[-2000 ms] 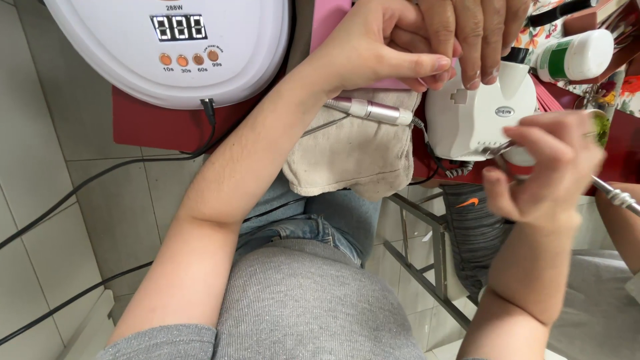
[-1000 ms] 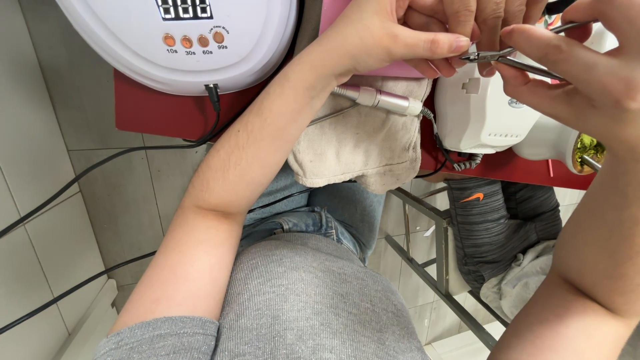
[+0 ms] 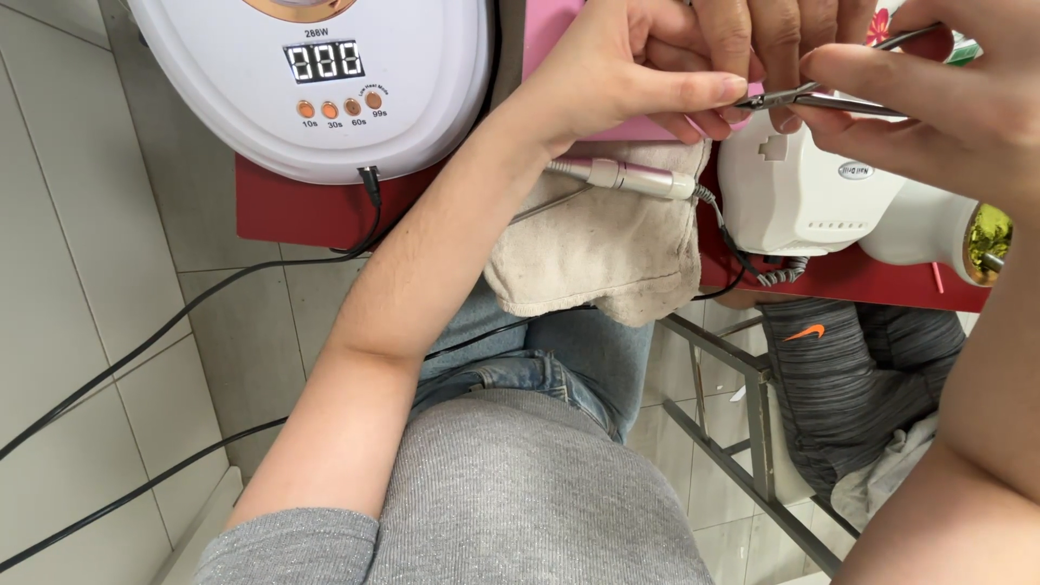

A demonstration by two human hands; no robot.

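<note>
At the top centre my left hand (image 3: 642, 77) grips a finger of another person's hand (image 3: 772, 41). My right hand (image 3: 934, 114) holds metal cuticle nippers (image 3: 780, 99), the tips pointing left and lying by the held finger, close to my left thumb; whether they touch skin or nail is too small to tell. Just below the hands a white nail drill unit (image 3: 812, 191) stands on the red table. Its pink and silver handpiece (image 3: 630, 177) rests on a beige towel (image 3: 609, 252).
A white nail lamp (image 3: 325, 138) stands left of my forearm, its black cable (image 3: 203, 292) hanging past the red table edge (image 3: 292, 203). Right of the drill unit lies a white vessel (image 3: 926, 231) with a green and gold opening. A metal frame (image 3: 731, 357) stands below the table.
My right hand has come up and left to the other person's fingers. Two seconds ago it was lower, over the drill unit, with a metal tool. My left hand still holds on there.
</note>
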